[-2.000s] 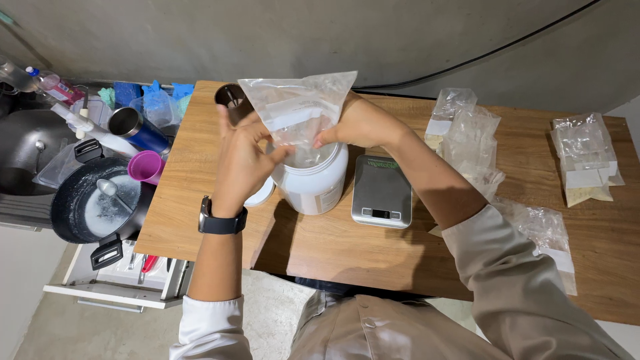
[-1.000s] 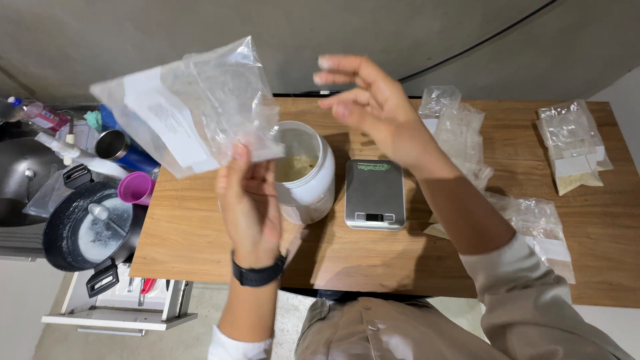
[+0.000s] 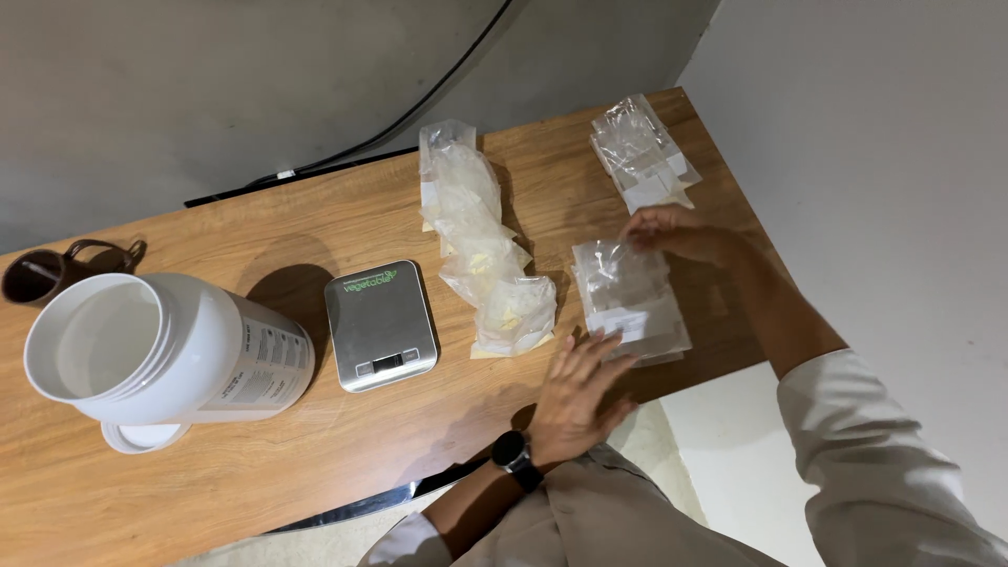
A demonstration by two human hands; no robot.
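A clear plastic bag with a white label (image 3: 630, 295) lies flat near the table's front edge, on what looks like another bag. My right hand (image 3: 669, 232) is at its top edge, fingers bent; whether they pinch the plastic is unclear. My left hand (image 3: 579, 394), wearing a dark watch, rests spread with its fingertips at the bag's lower left edge, holding nothing. Left of it runs a row of filled clear bags (image 3: 480, 244) with pale contents. A further stack of labelled bags (image 3: 638, 150) lies at the back right.
A digital kitchen scale (image 3: 382, 323) sits left of the row. Farther left stand an open white plastic tub (image 3: 197, 346), a white lid (image 3: 146, 437) beside it and a dark brown mug (image 3: 43, 276). A black cable (image 3: 409, 114) runs along the wall behind the wooden table (image 3: 354, 441).
The view has swung right. My left hand, which held up a clear bag one second ago, now rests by a flat bag. My right hand has moved from above the scale to that bag's top edge.
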